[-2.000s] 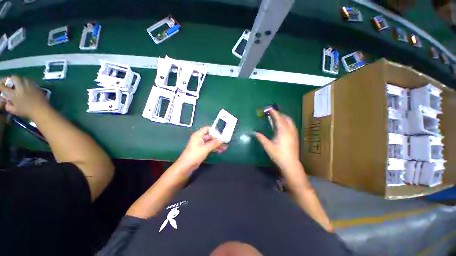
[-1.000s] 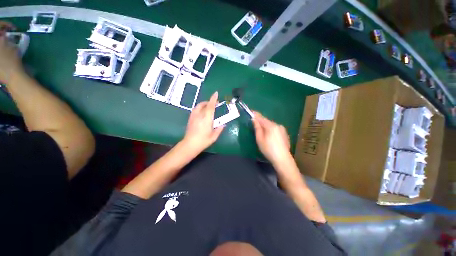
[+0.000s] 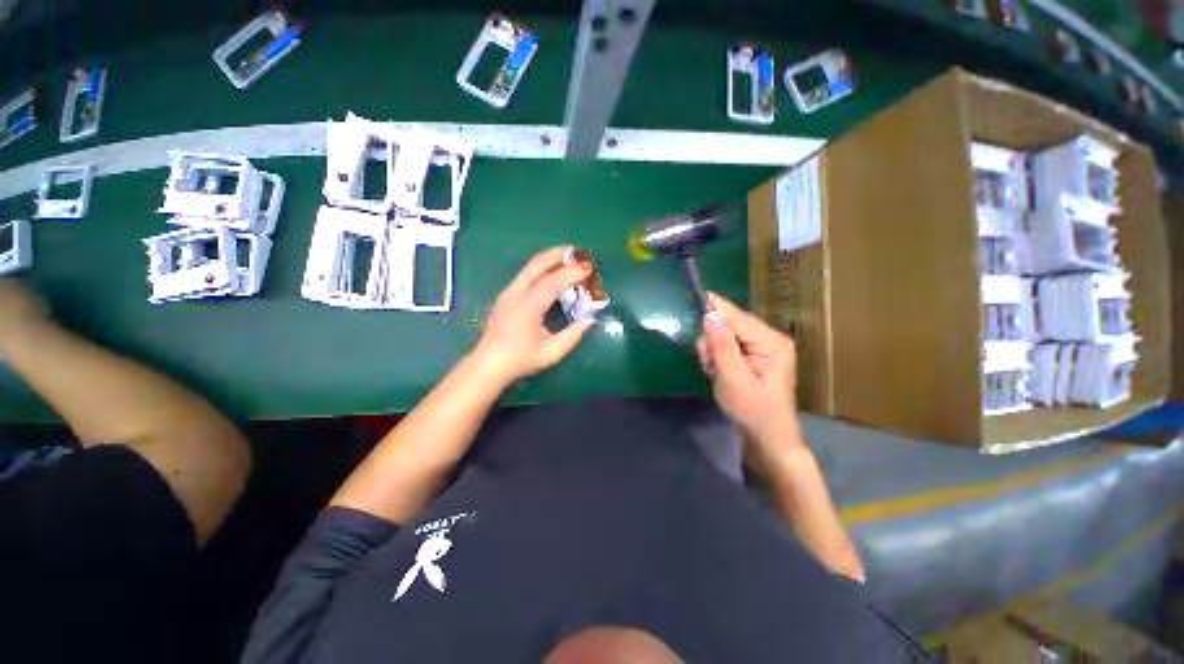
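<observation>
My left hand (image 3: 530,315) holds a small white housing unit (image 3: 583,293) on edge over the green bench, with orange-brown parts showing on it; my fingers hide part of it. My right hand (image 3: 749,359) grips the slim handle of a small two-headed mallet (image 3: 680,235). The mallet's yellow-green head points left towards the unit and its dark head points right. The mallet is raised to the right of the unit and apart from it.
Stacked white housings (image 3: 348,261) stand left of my hands, with smaller stacks (image 3: 208,189) further left. An open carton (image 3: 896,260) of housings is at right. A metal post (image 3: 600,91) rises from the rail (image 3: 513,142). Units lie beyond it. Another person's arm (image 3: 123,402) is at left.
The flat-held white frame is now turned on edge in my left hand, showing orange-brown parts. The mallet has moved right, away from the work, its heads now level. Conveyor units have shifted.
</observation>
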